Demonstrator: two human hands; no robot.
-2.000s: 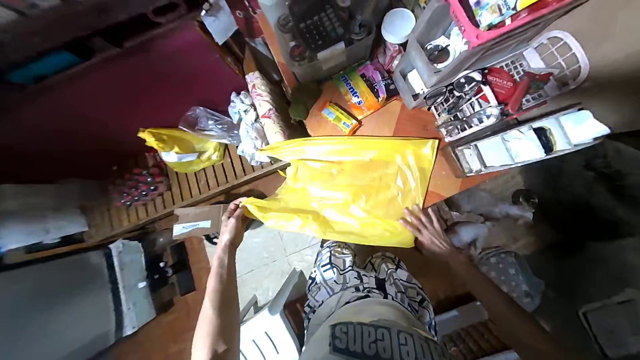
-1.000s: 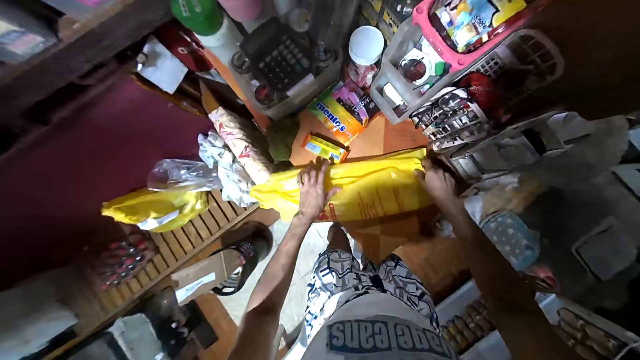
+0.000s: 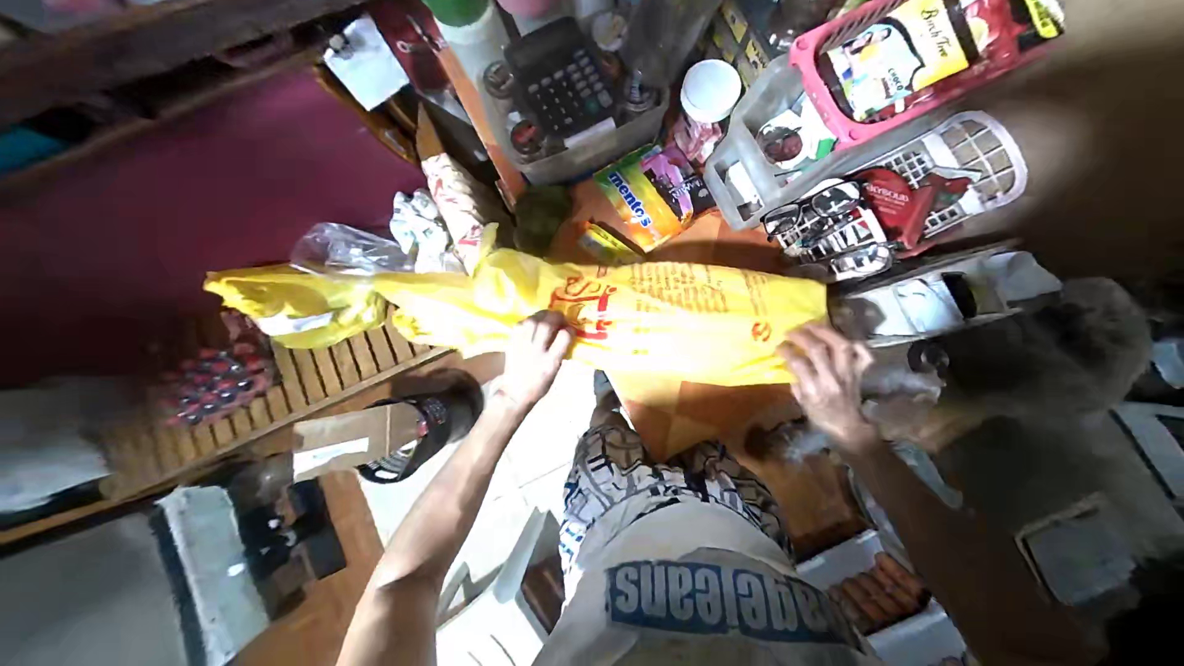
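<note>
A yellow plastic bag with red print lies stretched across the front of the orange-brown table, its gathered left end reaching toward a second yellow plastic bag on the slatted wood. My left hand grips the lower edge of the bag near its middle, fingers curled on the plastic. At the bag's right end, my right hand rests with fingers spread over the lower corner; whether it pinches the plastic is unclear. Just behind the bag lies a small yellow pack, partly covered.
Behind are a Mentos pack, a calculator on a plastic bin and a white tub. To the right stand a pink basket of packets, eyeglasses on a white rack and a grey tray. A cardboard box is at lower left.
The bag was spread wide, then bunched narrow between both hands; now it lies flatter with red print showing, its left end stretched further left. The right hand has come down from the bag's upper right corner.
</note>
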